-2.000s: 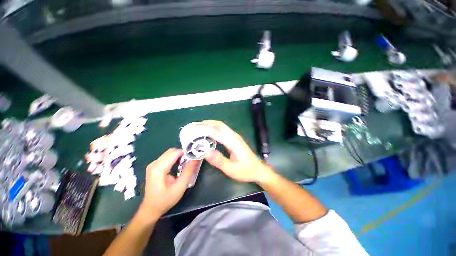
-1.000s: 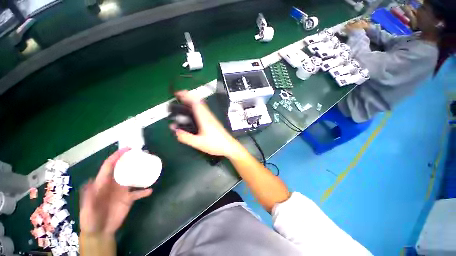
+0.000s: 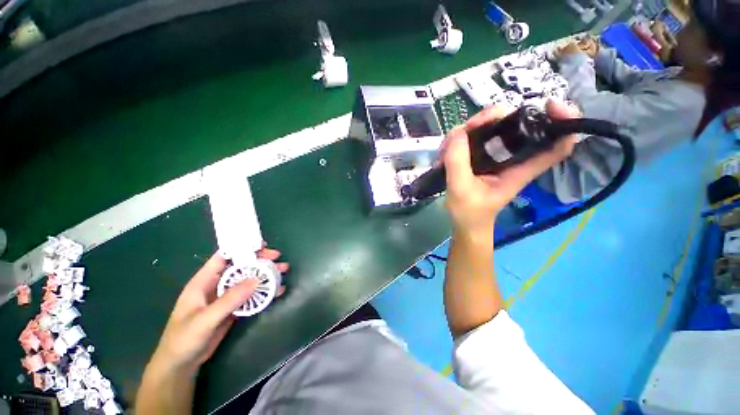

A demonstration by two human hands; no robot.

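My left hand (image 3: 195, 312) holds a white fan body (image 3: 236, 219) by its round head, with the thumb on the spoked face and the flat handle pointing away from me. My right hand (image 3: 487, 174) grips a black electric screwdriver (image 3: 507, 146), held slanted with its cord looping off to the right. The screwdriver's tip is at the front of the black and silver screw feeder (image 3: 406, 142). Any screw at the tip is too small to see.
A heap of small white and orange parts (image 3: 61, 324) lies at the left. White housings (image 3: 333, 70) stand on the green surface beyond the white strip. Green circuit boards (image 3: 454, 109) lie beside the feeder. A coworker (image 3: 649, 105) sits at the right by more white housings.
My right hand has lifted the screwdriver and brought its tip to the feeder. My left hand has turned the fan body so its spoked face shows.
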